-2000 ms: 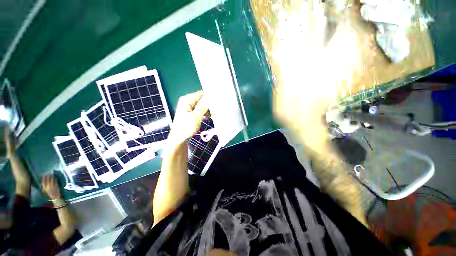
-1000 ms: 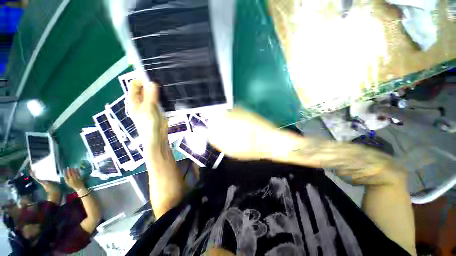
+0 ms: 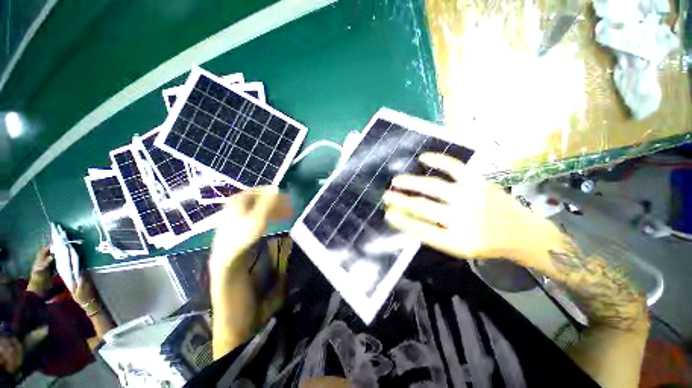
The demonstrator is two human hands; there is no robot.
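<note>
A solar panel (image 3: 357, 189) lies face up and tilted in front of me, its near corner over my shirt. My right hand (image 3: 436, 201) lies on its face with fingers spread; whether it grips the panel cannot be told. A white lead (image 3: 322, 144) runs from behind its upper left side toward another panel (image 3: 231, 129), which lies face up on top of the panel stack. My left hand (image 3: 254, 208) is slightly blurred, just below that panel's lower edge; its fingertips are unclear and I see nothing held in it.
More overlapping panels (image 3: 136, 193) with cords lie at the left. A tan shiny board (image 3: 523, 91) with a crumpled white wad (image 3: 637, 68) is at the upper right. A pale strip (image 3: 163, 72) crosses the green bench. A co-worker (image 3: 57, 303) holds a panel at far left. A white-grey box (image 3: 155, 348) stands below.
The raised panel has gone from the upper middle; one panel now lies on the stack, another is under my right hand. My left hand has moved lower. The co-worker's panel is now seen edge-on.
</note>
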